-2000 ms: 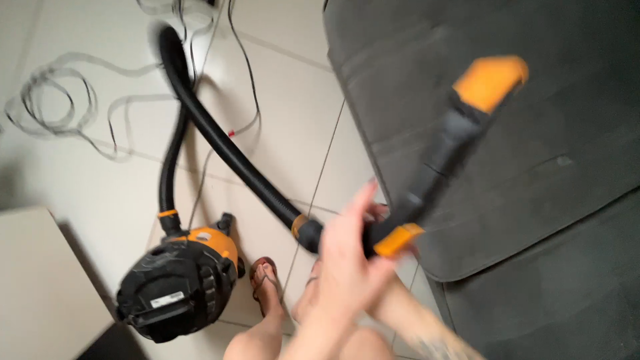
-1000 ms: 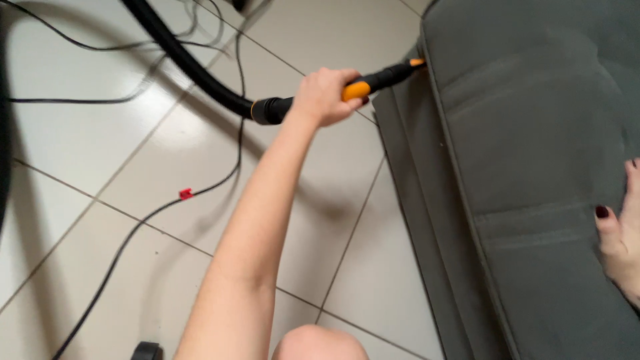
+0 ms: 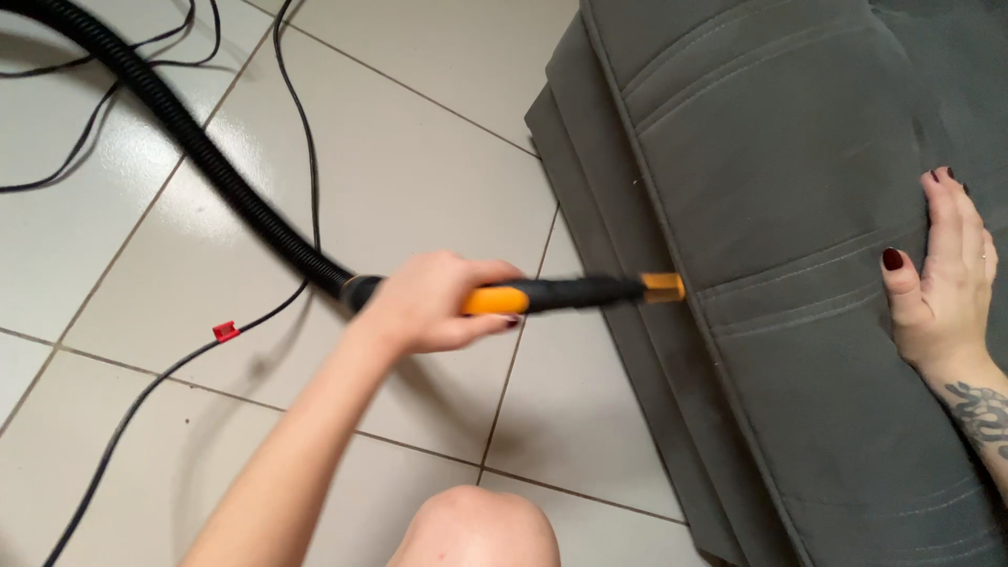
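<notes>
My left hand [image 3: 441, 303] is closed around the black and orange handle of a vacuum cleaner's wand [image 3: 583, 294]. The orange tip of its nozzle [image 3: 663, 287] is at the piped side edge of the grey sofa seat cushion [image 3: 787, 236]; whether it touches is unclear. From the back of the handle a black corrugated hose [image 3: 213, 161] runs to the upper left. My right hand [image 3: 941, 276] lies flat on top of the cushion, thumb apart, holding nothing.
A black power cable [image 3: 311, 157] with a red clip [image 3: 225, 331] crosses the tiled floor [image 3: 425, 189] beneath the hose. More cable loops lie at the upper left. My bare knee [image 3: 480, 528] shows at the bottom, beside the sofa base [image 3: 622, 315].
Two seconds ago both hands were together at the wand; now only my left holds it, and my right rests on the sofa. Since one second ago, the nozzle has moved along the cushion edge towards me.
</notes>
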